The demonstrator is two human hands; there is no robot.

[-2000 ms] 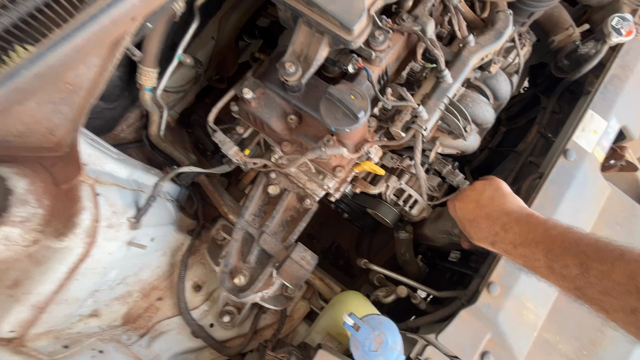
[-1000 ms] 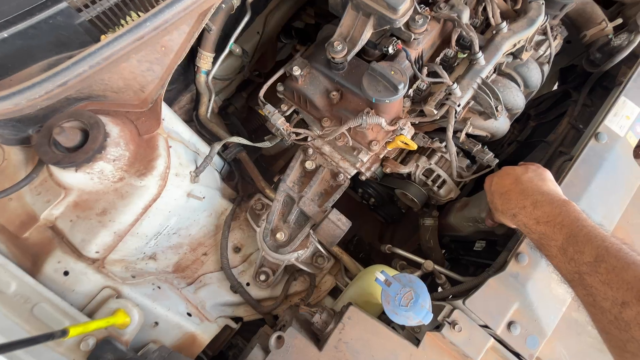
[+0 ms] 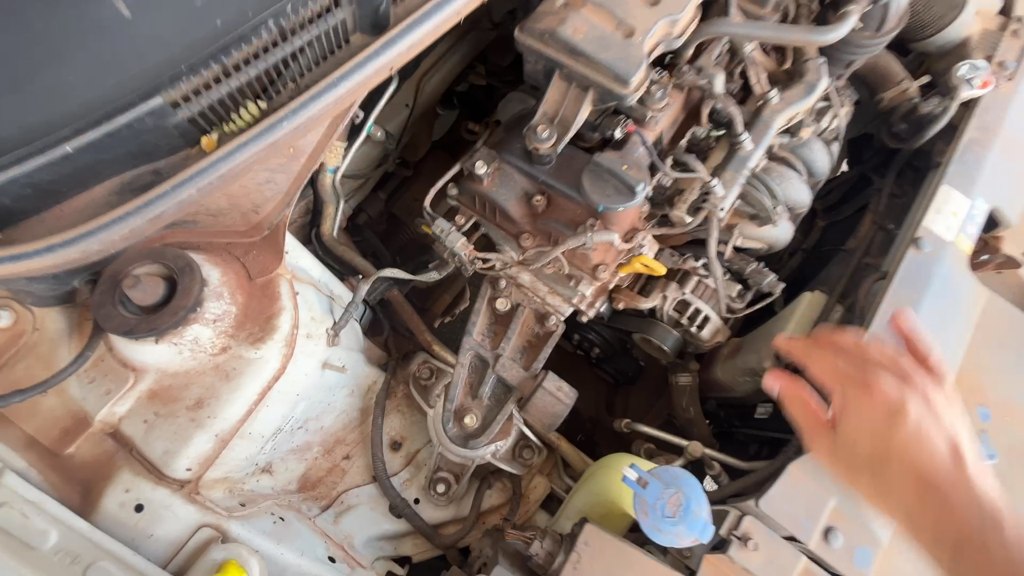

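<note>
My right hand (image 3: 888, 416), slightly blurred, is raised over the front edge of a car's engine bay, fingers apart and holding nothing. It is nearest to a pale plastic neck or duct (image 3: 772, 344) and the front crossmember (image 3: 908, 280). Left of it are the alternator (image 3: 696, 312), the yellow dipstick handle (image 3: 642, 266) and the black oil filler cap (image 3: 614, 180) on the dusty engine. Below left of the hand, a blue cap (image 3: 674, 506) closes a yellowish reservoir neck (image 3: 600, 488). My left hand is not in view.
A metal engine mount (image 3: 480, 392) is bolted beside the white, dirt-stained inner fender (image 3: 240, 400). A strut top (image 3: 148, 290) stands at the left, under the cowl grille (image 3: 264, 68). A corrugated wiring conduit (image 3: 380, 448) runs past the mount. Metal pipes (image 3: 680, 440) cross the gap below the alternator.
My right hand, closed low beside the alternator in the earlier frames, has come back toward the front edge and its fingers have spread.
</note>
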